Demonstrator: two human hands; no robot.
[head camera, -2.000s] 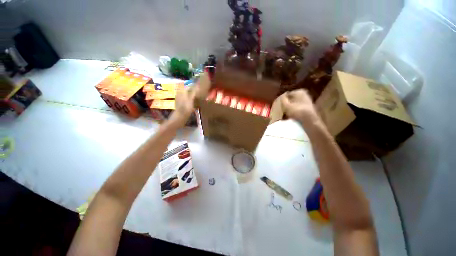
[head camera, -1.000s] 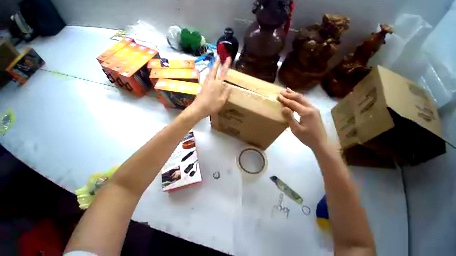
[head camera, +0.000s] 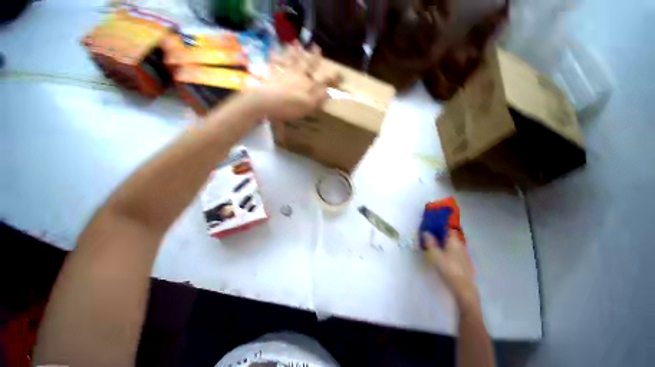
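A brown cardboard carton (head camera: 327, 132) stands on the white table (head camera: 287, 269) with its top flaps folded down. My left hand (head camera: 296, 82) lies on the left part of its top, fingers spread and blurred. My right hand (head camera: 449, 252) is at the blue and orange tape dispenser (head camera: 438, 218) on the right of the table, with the fingers around its near end. The image is blurred.
A white product box (head camera: 234, 195), tape roll (head camera: 335, 189), utility knife (head camera: 378, 222) and small round item (head camera: 286, 210) lie in front. Orange boxes (head camera: 129, 46) stand back left. An open carton (head camera: 503, 122) lies right, dark figurines (head camera: 402, 36) behind.
The carton's flaps have been closed over the orange-edged contents. My right hand has left the carton and moved down to the tape dispenser. My left hand stays on the carton; the view has shifted.
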